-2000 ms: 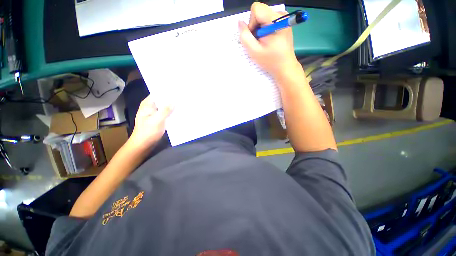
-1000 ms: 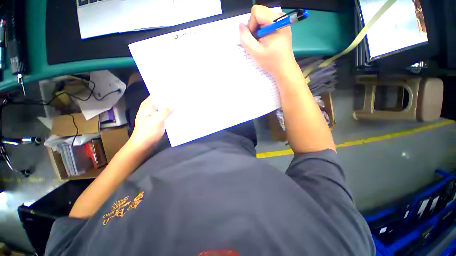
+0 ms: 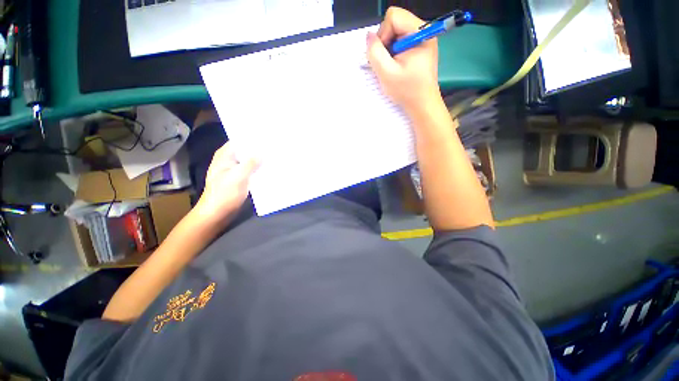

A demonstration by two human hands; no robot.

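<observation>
A white record sheet with faint writing near its top edge lies tilted over my lap, partly over the bench edge. My left hand grips its lower left edge, with the thumb on top. My right hand holds a blue pen at the sheet's upper right corner. The pen's tip is hidden behind my fingers. Beyond the sheet, a silver laptop lies on a black mat; its far part is cut off by the frame.
The green bench edge runs across the top. Tools lie at its left. A yellow strap hangs at right by another laptop. Cardboard boxes, a beige stool and a blue rack stand below.
The sheet, laptop and bench have shifted slightly rightward in view. My right hand has moved slightly right and down with the pen. My left hand keeps its hold.
</observation>
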